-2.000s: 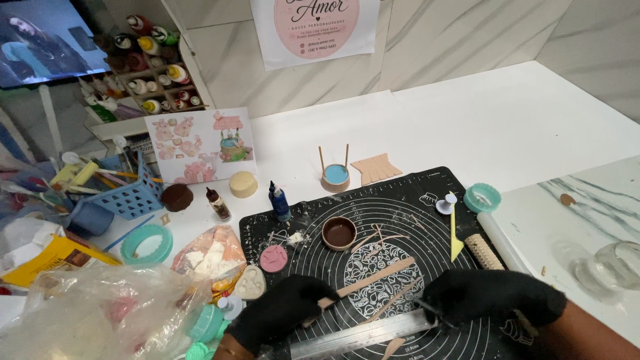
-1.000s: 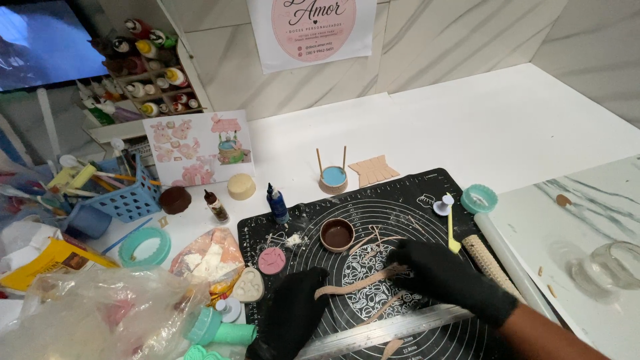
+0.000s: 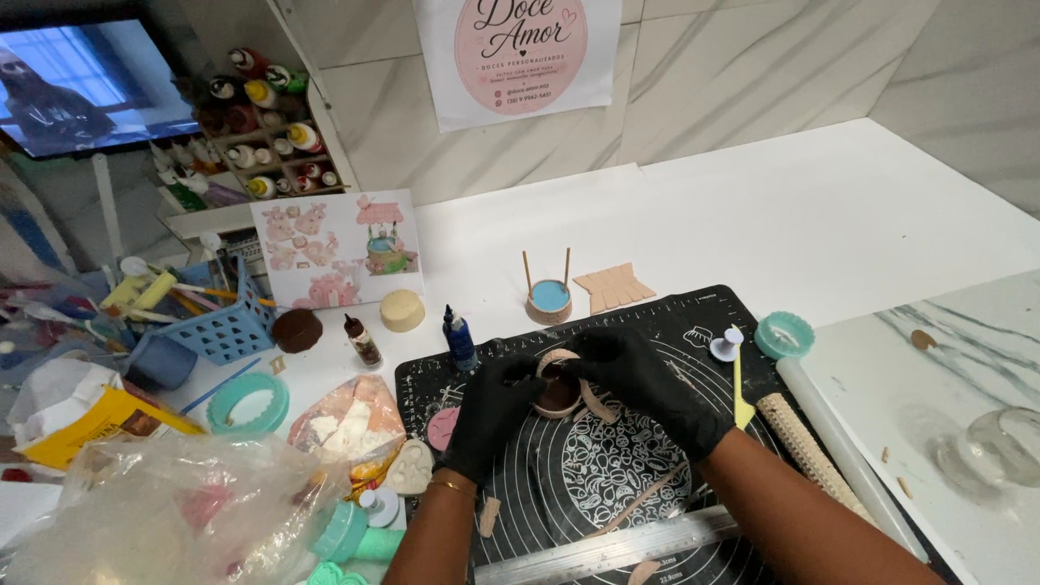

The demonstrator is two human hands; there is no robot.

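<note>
Both my hands wear black gloves and meet at a small round brown cup (image 3: 557, 390) on the black printed mat (image 3: 536, 487). My left hand (image 3: 496, 410) touches the cup's left side. My right hand (image 3: 650, 386) is at its upper right, with a beige textured strip of modelling paste (image 3: 600, 406) that runs around the rim and hangs off to the right. The fingertips are partly hidden. Behind the mat stands a small round well model (image 3: 549, 302) with blue on top and two upright sticks, beside a scored beige paste piece (image 3: 615, 287).
A metal ruler (image 3: 617, 552) lies across the front of the mat. At the right are a textured rolling pin (image 3: 812, 455) and a yellow tool (image 3: 741, 398). Dropper bottles (image 3: 460, 341), a plastic bag (image 3: 179, 512) and a blue basket (image 3: 223, 317) are on the left.
Both hands have moved from the mat's front up to the brown cup. The strip, stretched between the hands one second ago, is now at the cup's rim.
</note>
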